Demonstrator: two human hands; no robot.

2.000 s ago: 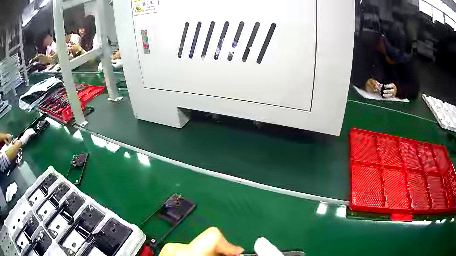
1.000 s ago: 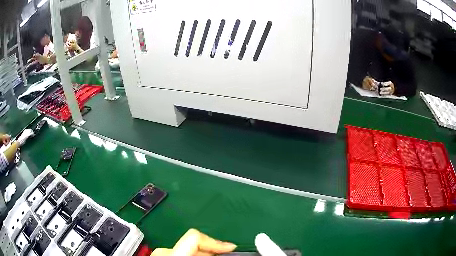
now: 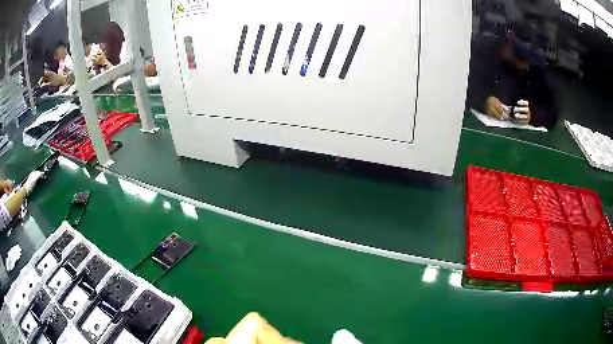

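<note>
My left hand (image 3: 253, 330) looks bare and is cut off by the bottom edge, with only knuckles or fingers showing. My right hand (image 3: 345, 336) shows only as a white-covered fingertip at the bottom edge, to the right of my left hand and apart from it. Whatever lies between or under the hands is out of the picture. A black phone mid-frame (image 3: 172, 250) lies on the green belt (image 3: 302, 282), left of my hands. Another mid-frame (image 3: 79, 204) lies further up the belt. A white plastic parts tray (image 3: 183, 316) holds black frames at lower left.
A red plastic basket (image 3: 517, 235) stands beyond the belt's pale rail (image 3: 289, 232) at right. A grey machine cabinet (image 3: 302, 107) stands ahead. A dark part (image 3: 608, 324) shows at the right edge. Another person's hands (image 3: 509, 109) are at upper right.
Both mid-frames have moved left and away along the belt. My hands have sunk lower, and the dark slab's edge seen at them has left the picture. A dark part has appeared at the right edge.
</note>
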